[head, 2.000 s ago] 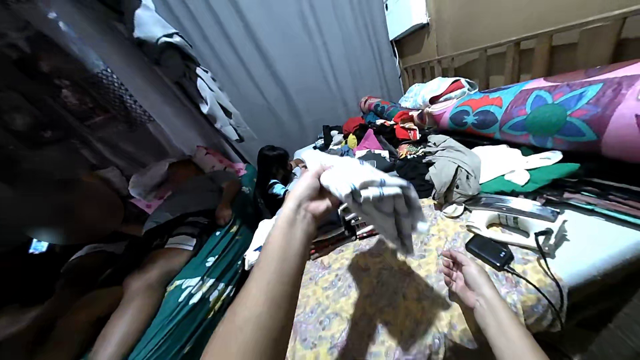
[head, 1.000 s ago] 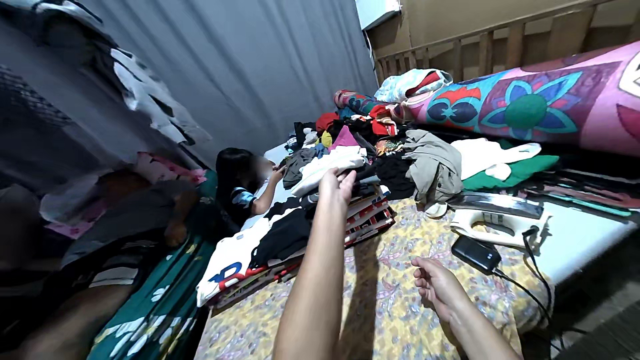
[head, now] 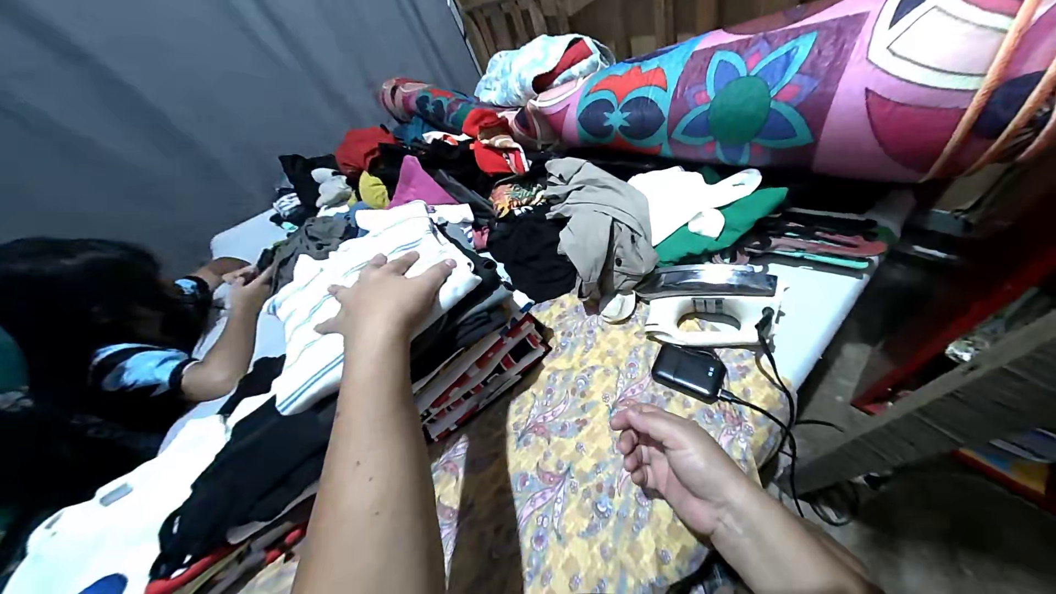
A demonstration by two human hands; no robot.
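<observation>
My left hand [head: 388,301] lies palm down with fingers spread on a folded white striped garment [head: 309,363], which tops a stack of folded clothes. My right hand [head: 672,462] hangs over the yellow patterned cloth [head: 569,495], its fingers loosely curled and nothing seen in them. Just beyond it is a black power bank [head: 689,371] with a cable plugged in. A white clothes iron [head: 701,320] rests on its side behind that, its metal plate facing away. Black and white folded clothes [head: 247,462] form another pile at the lower left.
A person [head: 148,346] with dark hair sits at the left, hands at a grey garment [head: 313,243]. Loose clothes [head: 606,214] are heaped at the back, before a rolled floral mat [head: 742,107]. Hangers [head: 817,239] lie at the right. A cable [head: 784,412] runs off the edge.
The white garment, held up in my left hand two seconds ago, now lies on the stack with that hand flat on it. The right hand stays near the power bank. The view has moved closer.
</observation>
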